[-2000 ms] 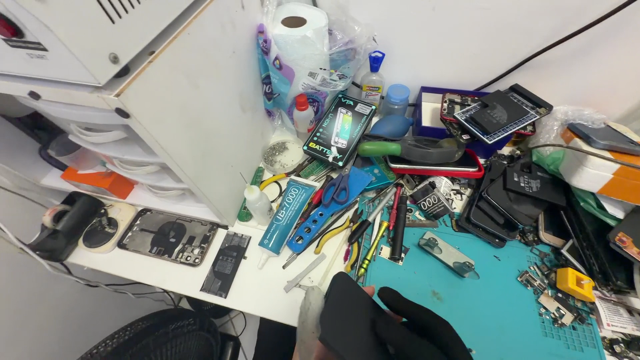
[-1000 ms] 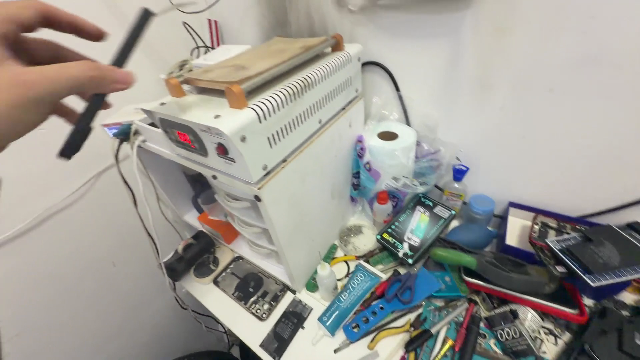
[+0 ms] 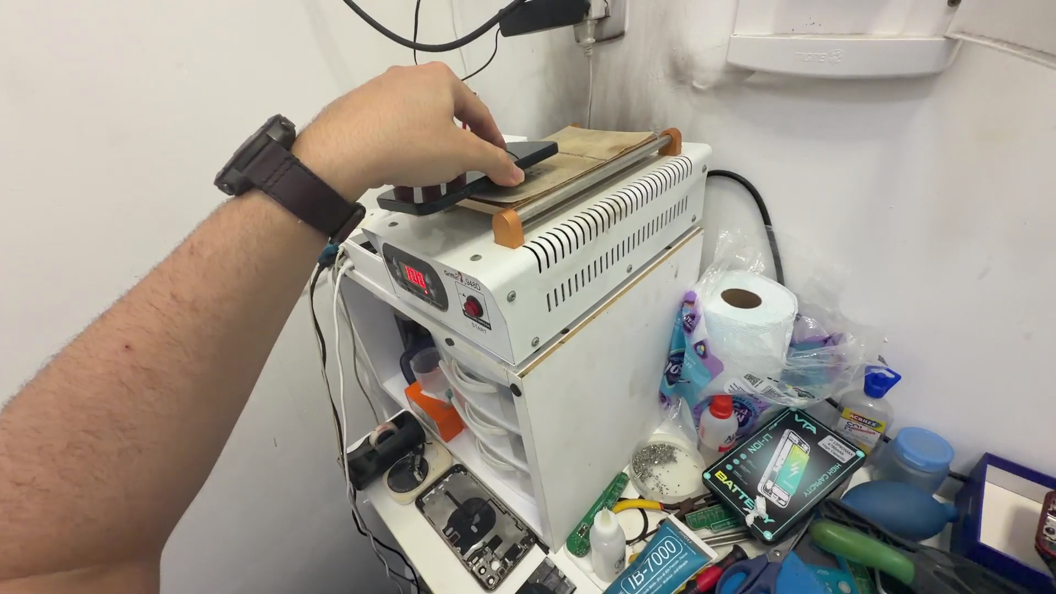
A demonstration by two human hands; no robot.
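Observation:
My left hand [image 3: 421, 128], with a dark watch on its wrist, grips a flat dark phone-shaped piece [image 3: 478, 181] between thumb and fingers. The piece is above the front left part of a white heating plate machine [image 3: 462, 247]; whether it touches is unclear. Brown heat-stained sheets [image 3: 577, 161] cover the plate between metal rails with orange end pieces. A red digital display [image 3: 416, 277] is lit on the machine's front, beside a red button. My right hand is out of view.
The machine stands on a white cabinet [image 3: 610, 379]. Below are an opened phone housing [image 3: 474, 524], a glue tube [image 3: 660, 561], a battery box [image 3: 784, 474], a dish of screws [image 3: 664, 466] and a paper roll [image 3: 747, 318]. Cables hang at the cabinet's left.
My left hand has moved from the upper left to over the machine, still holding the dark piece. The view has swung left and up from the bench. The black-covered hand seen earlier is gone from view.

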